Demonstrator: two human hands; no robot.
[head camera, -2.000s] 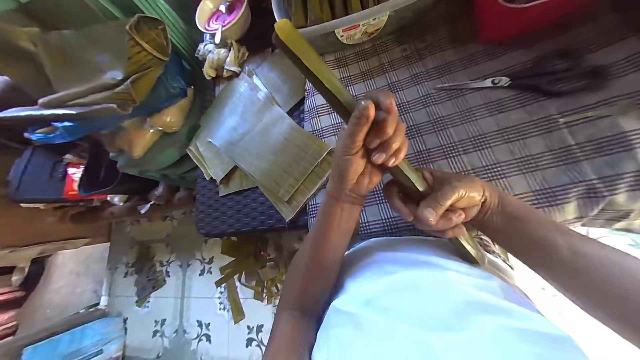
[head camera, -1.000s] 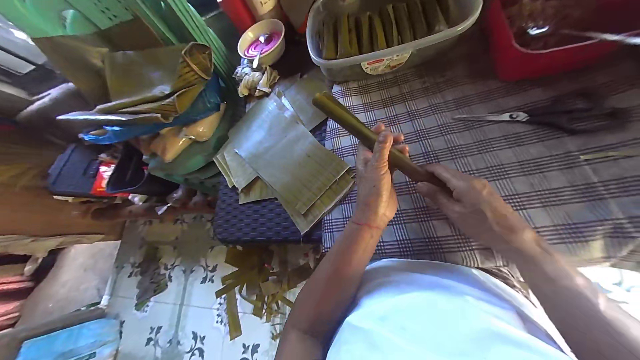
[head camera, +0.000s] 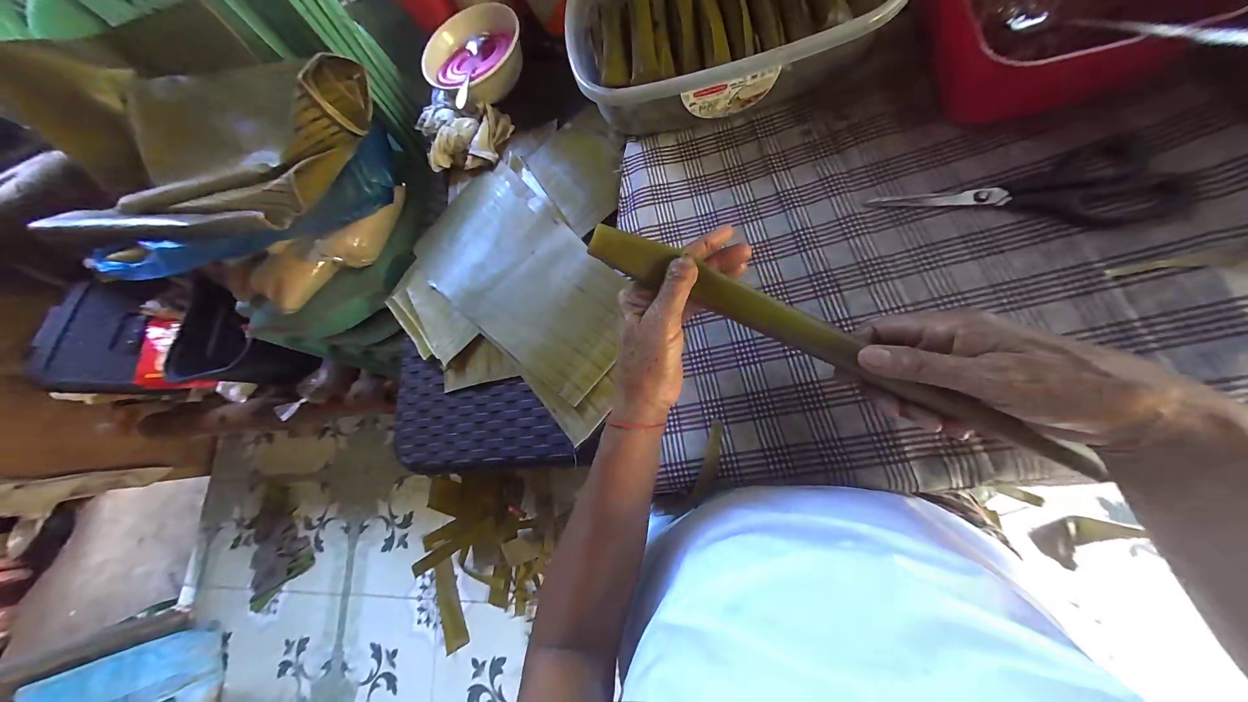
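Observation:
A long rolled banana leaf (head camera: 770, 312) slants down to the right above the checked tablecloth. Its upper left part is gripped by my left hand (head camera: 668, 312), thumb on top and fingers behind. Farther down the roll, my right hand (head camera: 975, 375) holds it between thumb and fingers. Cut banana leaf sheets (head camera: 531, 273) lie in a loose stack to the left of my left hand. Narrow leaf-wrapped rolls (head camera: 702, 34) are lined up in a clear plastic container (head camera: 624, 102) beyond my hands. Scissors (head camera: 1014, 195) with dark handles lie on the cloth beyond my right hand.
A red tub (head camera: 994, 93) stands at the top right. A bowl (head camera: 471, 54) with pink-purple contents and a spoon is at the top left of the container. Larger folded leaves (head camera: 214, 136) lie at the left. Leaf scraps (head camera: 487, 546) litter the tiled floor.
The roll lies at a flatter slant than two seconds ago. My right hand has gone from a closed fist around it to a looser thumb-and-finger hold. The view has shifted.

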